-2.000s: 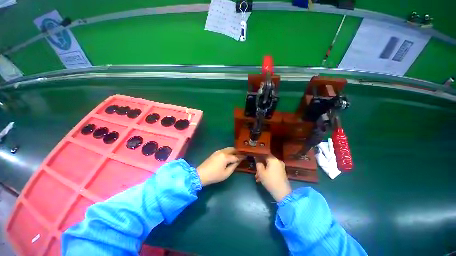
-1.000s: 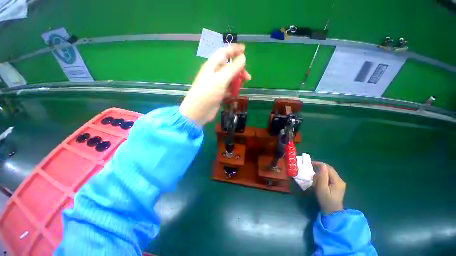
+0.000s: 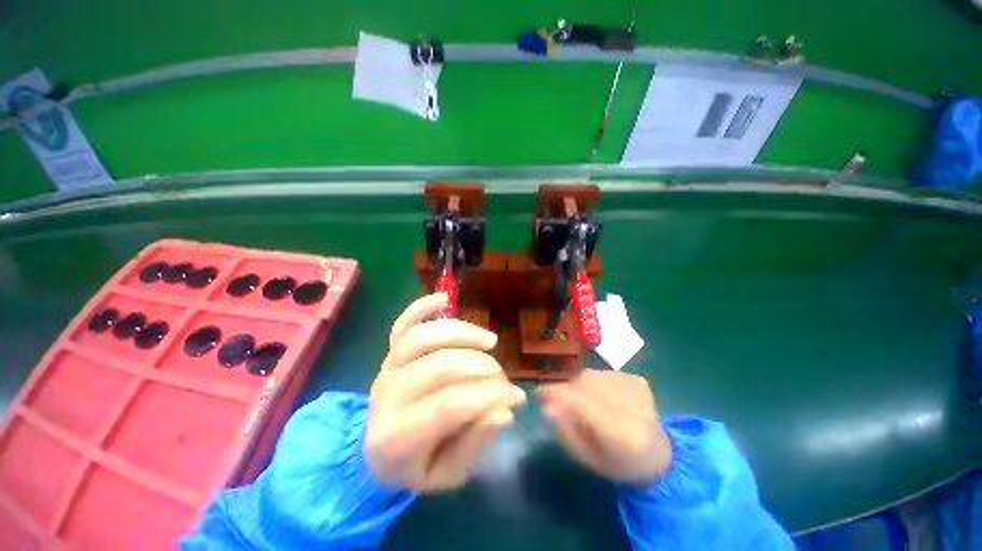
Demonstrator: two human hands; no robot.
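The clamping fixture [image 3: 506, 282] stands on the bench with two toggle clamps. The left clamp's red handle [image 3: 447, 286] hangs toward me, its lower end behind my left fingers. The right clamp's red handle [image 3: 586, 309] also hangs down. My left hand [image 3: 442, 404] is in front of the left clamp with curled fingers; whether it grips the handle is unclear. My right hand [image 3: 605, 427] is blurred, just in front of the fixture's right side; its fingertips are indistinct. My hands hide the left clamp's block. The pink compartment tray [image 3: 178, 404] holds several dark discs [image 3: 236, 350].
A white paper or wipe [image 3: 616, 331] lies right of the fixture. The green bench [image 3: 754, 355] ends at a green partition [image 3: 517, 118] with a metal rail, clips and hanging sheets [image 3: 700, 116]. Blue cloth [image 3: 953, 140] shows at the right edge.
The left clamp's red handle has swung from upright to hanging down, my left hand coming down with it. My right hand has moved left from beside the white paper to the fixture's front.
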